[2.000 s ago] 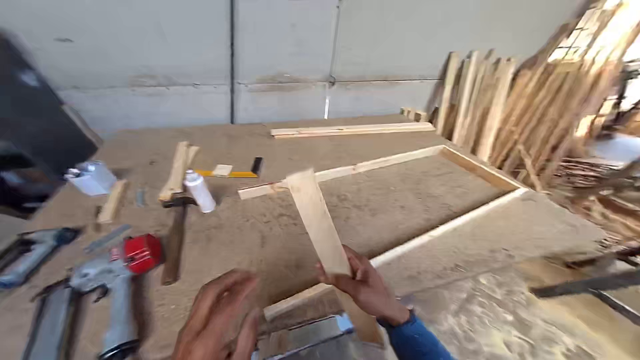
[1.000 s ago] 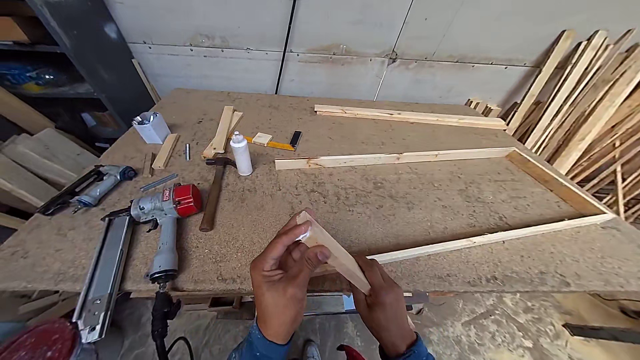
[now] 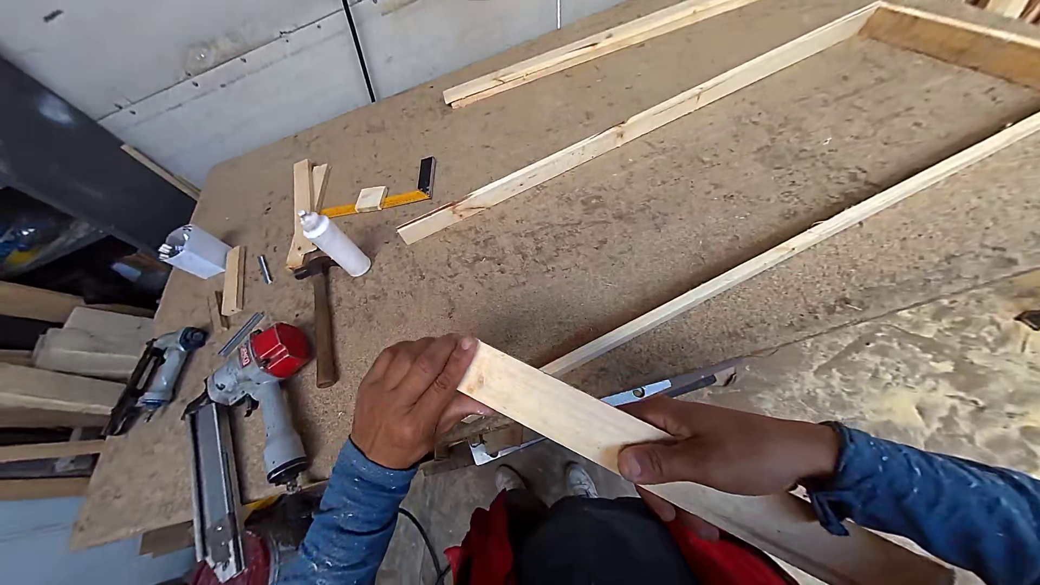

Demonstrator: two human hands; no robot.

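Both my hands hold a pale wooden board (image 3: 561, 410) above the near edge of the workbench. My left hand (image 3: 414, 398) grips its far end with the fingers bent over it. My right hand (image 3: 723, 447) is closed round the board farther along, thumb on its face. Beyond it lies a three-sided frame of wooden strips (image 3: 682, 106), its near strip (image 3: 780, 252) passing just behind the board. To the left are a pneumatic framing nailer (image 3: 260, 390) with a red cap, a claw hammer (image 3: 323, 325) and a white squeeze bottle (image 3: 337, 244).
A smaller air nailer (image 3: 158, 374), a white container (image 3: 195, 250), a yellow try square (image 3: 390, 199) and short wood offcuts (image 3: 233, 280) lie at the left of the bench. Two long strips (image 3: 585, 53) lie near the wall. A spirit level (image 3: 638, 392) shows under the board.
Two seconds ago only my right hand held the board; my left hand has since taken hold of its end. The board now lies flatter across the view, and the view has swung left.
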